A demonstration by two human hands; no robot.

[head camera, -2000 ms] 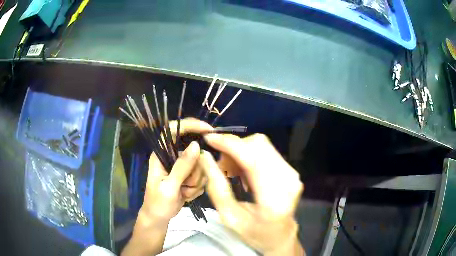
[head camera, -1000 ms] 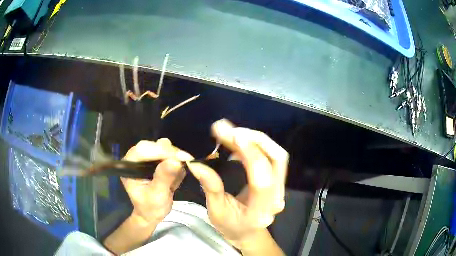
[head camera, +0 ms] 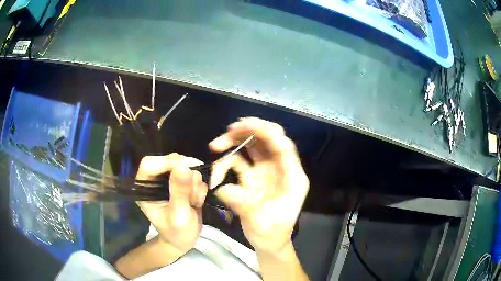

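Note:
My left hand (head camera: 178,186) is closed around a bunch of thin black cables (head camera: 148,189). Their pale, stripped ends fan out to the left and are blurred. Several more cable ends with pale cores (head camera: 154,88) and coppery strands bent to the side stick up beyond my left hand, over the dark gap. My right hand (head camera: 263,175) is beside it, fingers curled around one cable whose pale tip (head camera: 239,147) points up to the right. The fingertips' exact contact with that cable is blurred.
The green bench top (head camera: 220,60) has its edge just beyond my hands. A shallow blue tray (head camera: 439,33) with bagged parts is at upper right. Cables with silvery ends (head camera: 450,123) lie at right. Lower blue bins (head camera: 77,148) with parts are at left. A metal frame (head camera: 343,241) stands below.
The bunch in my left hand has swung from pointing up to pointing left. The upright copper-stranded ends have shifted left. My right hand has turned, and a pale tip now shows at its fingers.

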